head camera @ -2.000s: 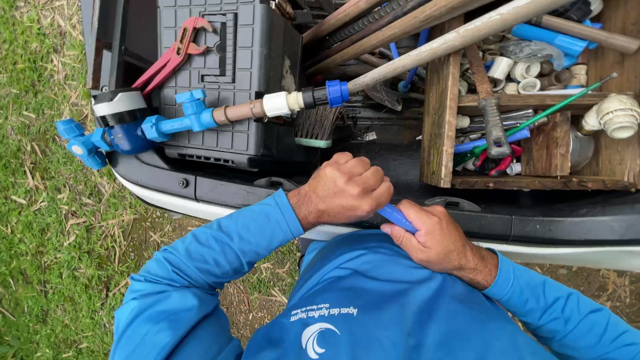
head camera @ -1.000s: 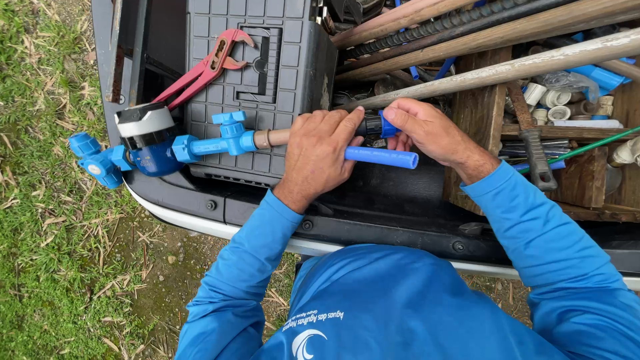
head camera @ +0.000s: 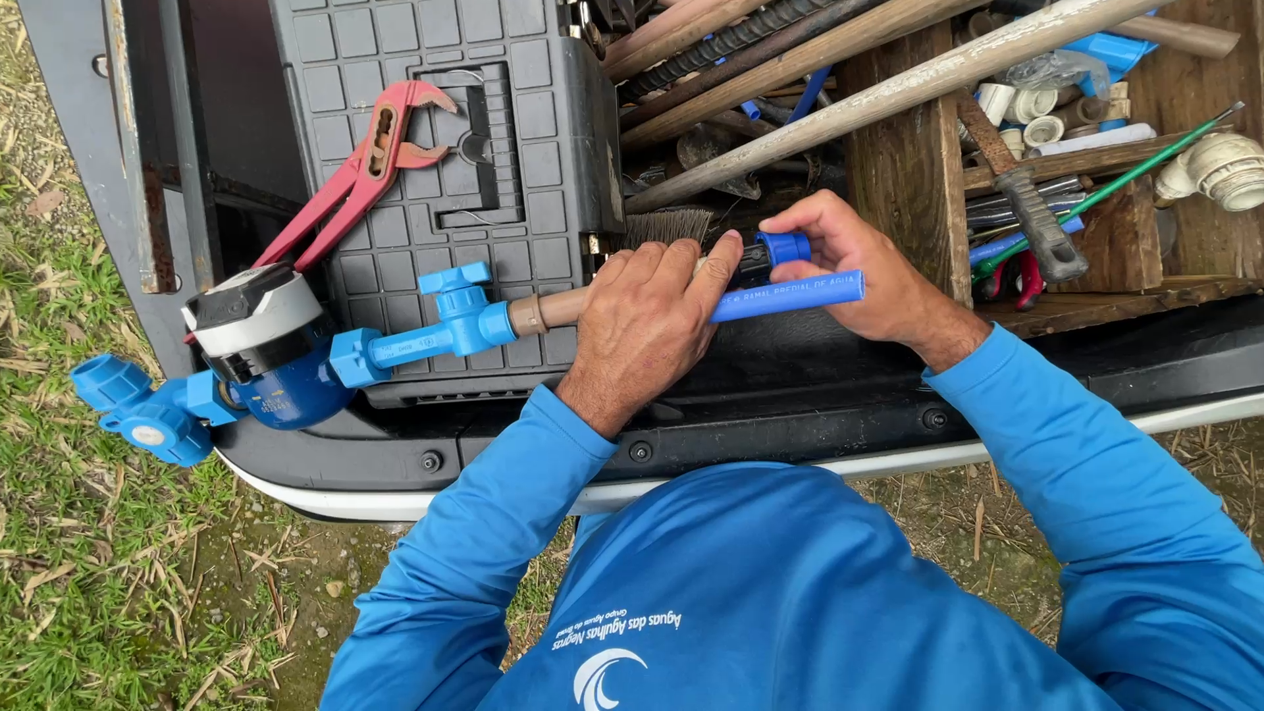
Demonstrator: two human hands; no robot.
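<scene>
My left hand (head camera: 647,321) wraps the brown pipe (head camera: 561,308) near its right end and also holds a short blue plastic pipe (head camera: 790,297), which points right. The thumb and fingers of my right hand (head camera: 864,262) pinch the blue nut (head camera: 783,249) of a black compression fitting (head camera: 748,265). A light blue ball valve (head camera: 462,311) joins the brown pipe to the blue water meter (head camera: 286,380), and another blue valve (head camera: 158,420) sits at the assembly's far left end. My left fingers hide part of the fitting.
Red slip-joint pliers (head camera: 370,163) lie on a black toolbox (head camera: 459,59). Long wooden handles (head camera: 889,94) cross behind my hands. At the right, a wooden crate (head camera: 904,178) holds pipe fittings (head camera: 1220,170) and a saw (head camera: 1037,222). The vehicle's black bumper (head camera: 790,425) runs below.
Two seconds ago both hands held the blue pipe below the assembly. Since then they have moved up to the fitting, my left hand onto the brown pipe, my right to the blue nut. The view has shifted.
</scene>
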